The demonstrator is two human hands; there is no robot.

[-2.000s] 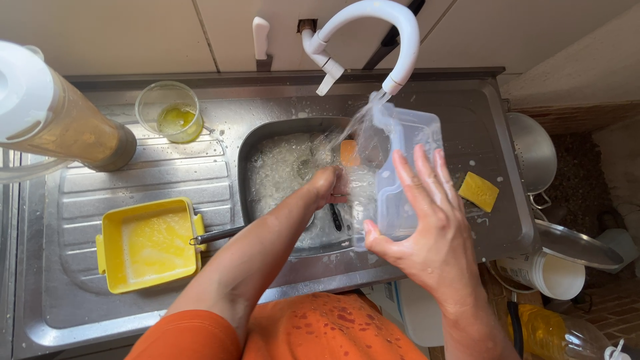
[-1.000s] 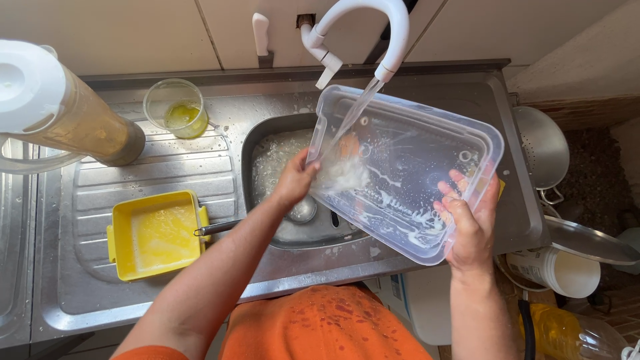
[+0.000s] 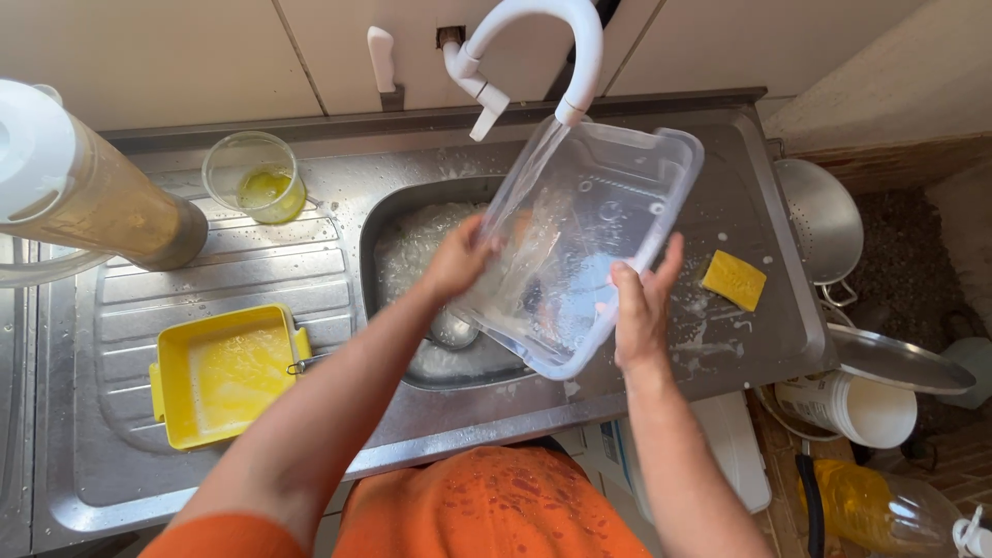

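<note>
A clear plastic container is tilted over the sink basin, between my hands. My left hand grips its left edge, slightly blurred. My right hand holds its right rim, thumb on the near side. From the white faucet water runs down into the container. Beneath it, the basin holds foamy water and the round bowl of a metal utensil. On the counter right of the container lies a yellow sponge.
On the ribbed drainboard stand a yellow square dish, a clear cup with yellow-green liquid and a lidded pitcher. A white-handled knife is against the wall. Right of the counter are a metal colander and a white bucket.
The container has turned to a steeper slant and moved left from one second ago, uncovering the sponge. Both hands still hold it, and the water stream continues.
</note>
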